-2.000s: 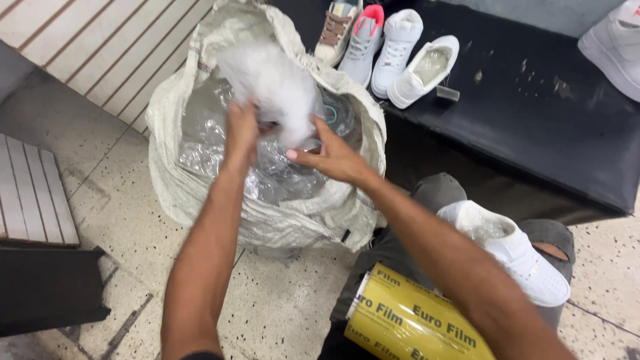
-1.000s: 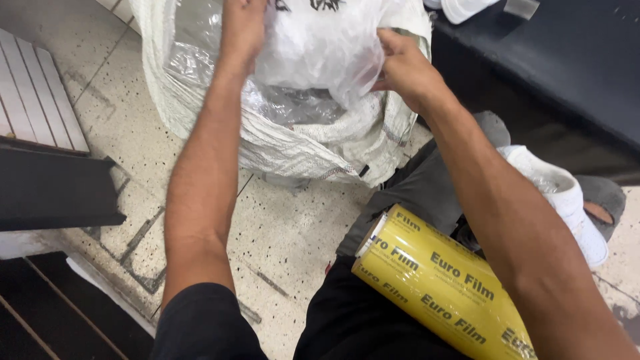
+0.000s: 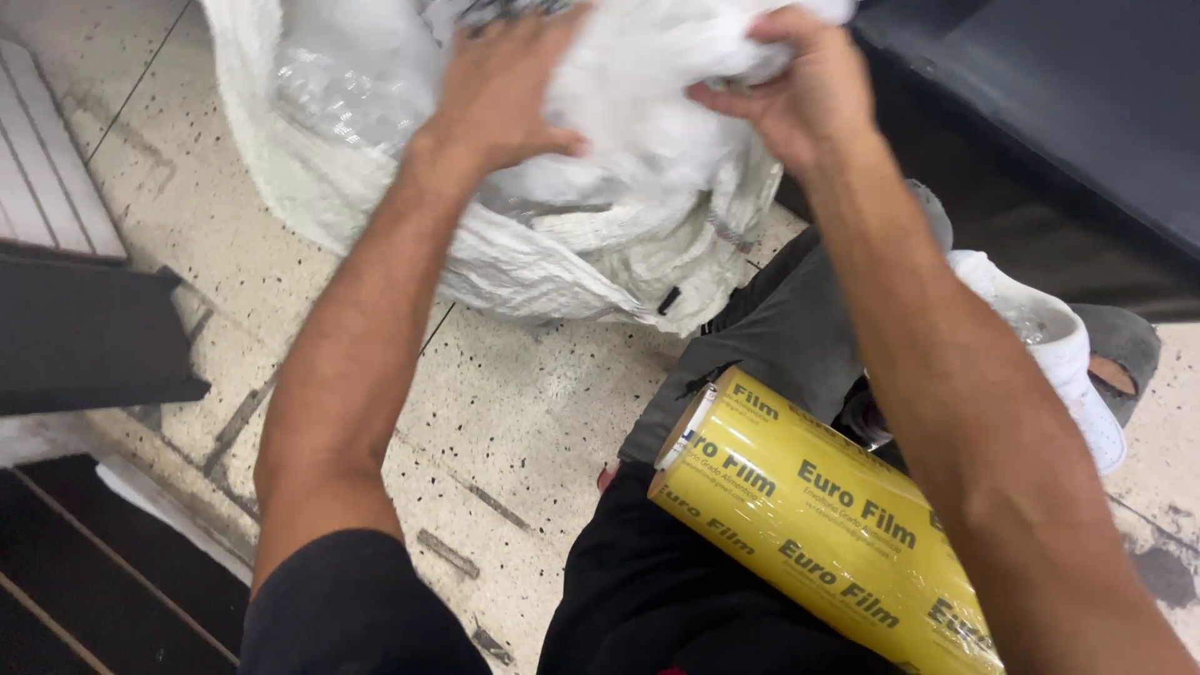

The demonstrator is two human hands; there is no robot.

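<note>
Over the mouth of a white woven sack [image 3: 553,267], my right hand [image 3: 806,89] pinches a wad of thin white plastic [image 3: 647,103] between thumb and fingers. My left hand [image 3: 502,94] is spread at the wad's left side, thumb apart from the fingers; motion blur hides whether its fingertips grip anything. Clear crinkled plastic [image 3: 347,103] fills the sack's left part. A yellow Euro Film roll [image 3: 816,516] lies across my lap, partly behind my right forearm. Beyond that forearm a white shoe [image 3: 1059,347] rests on the knee, with clear plastic inside it.
A black bench [image 3: 1059,112] runs along the upper right, close to the sack. At the left stand a slatted white panel [image 3: 52,159] and a dark box-like piece [image 3: 89,333]. Dark slats [image 3: 103,581] fill the lower left corner. The floor is speckled tile.
Two seconds ago both hands were over the sack with the white plastic bunched between them. The left hand's fingers have since spread. The view has tipped down, and the row of shoes is out of frame.
</note>
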